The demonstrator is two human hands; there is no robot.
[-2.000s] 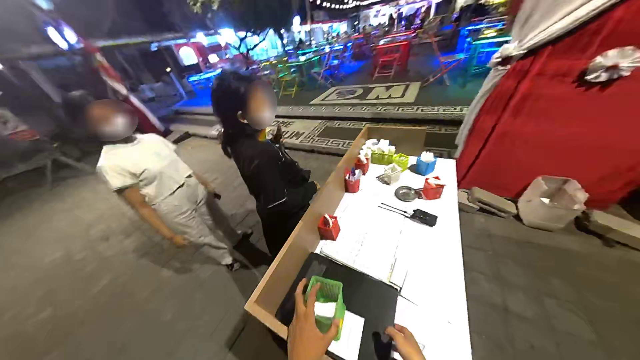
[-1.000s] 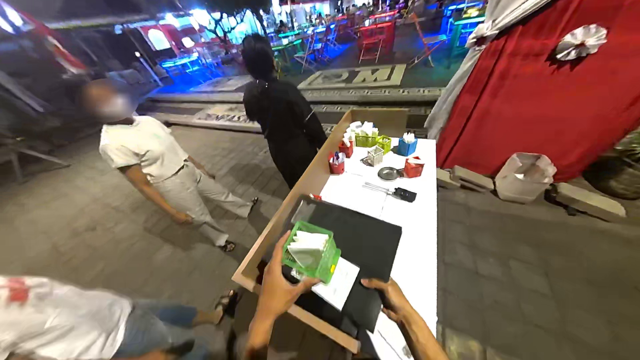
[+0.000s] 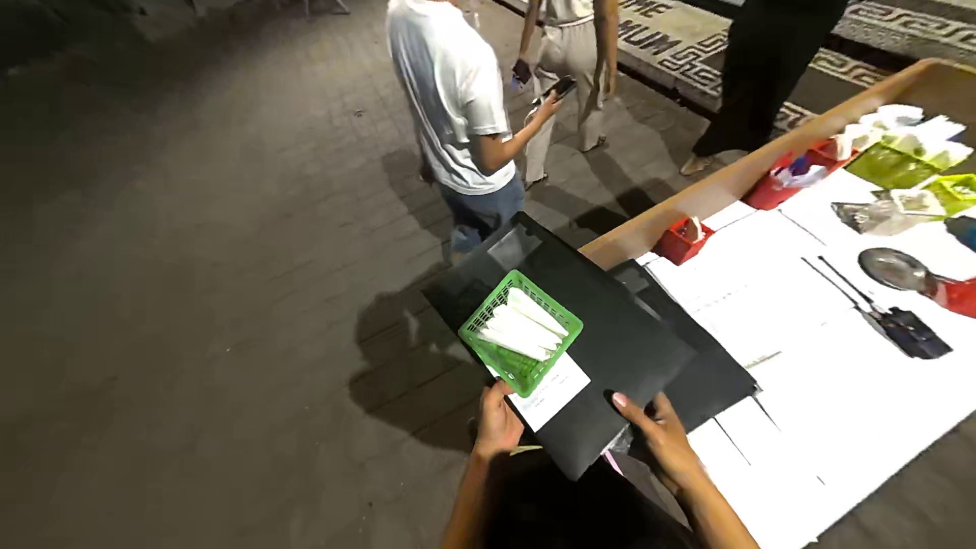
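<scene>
A black folder (image 3: 610, 335) is lifted at the near left of the white-topped counter, tilted, and bears a green plastic basket (image 3: 488, 364) with folded white tissues (image 3: 522, 324). Beside the basket a white printed slip (image 3: 553, 393) lies on the folder. My left hand (image 3: 499, 423) grips the folder's near left edge, thumb at the basket's rim. On the near right corner, my right hand (image 3: 659, 438) holds the folder, thumb on top. Another black folder (image 3: 701, 366) shows partly beneath it; whether that hand holds it too, I cannot tell.
Along the counter's wooden rim (image 3: 686, 191) stand a small red basket (image 3: 684, 241), a larger red basket (image 3: 774, 187) and a yellow-green basket (image 3: 888, 164). Black tongs (image 3: 907, 328) and a metal dish (image 3: 892, 268) lie on the counter. A person in a white shirt (image 3: 457, 99) stands beyond the folder.
Both hands have lifted the black folder, with basket and slip on it, off the counter and over to its left side. The person in the white shirt has come nearer the counter. The view has swung left.
</scene>
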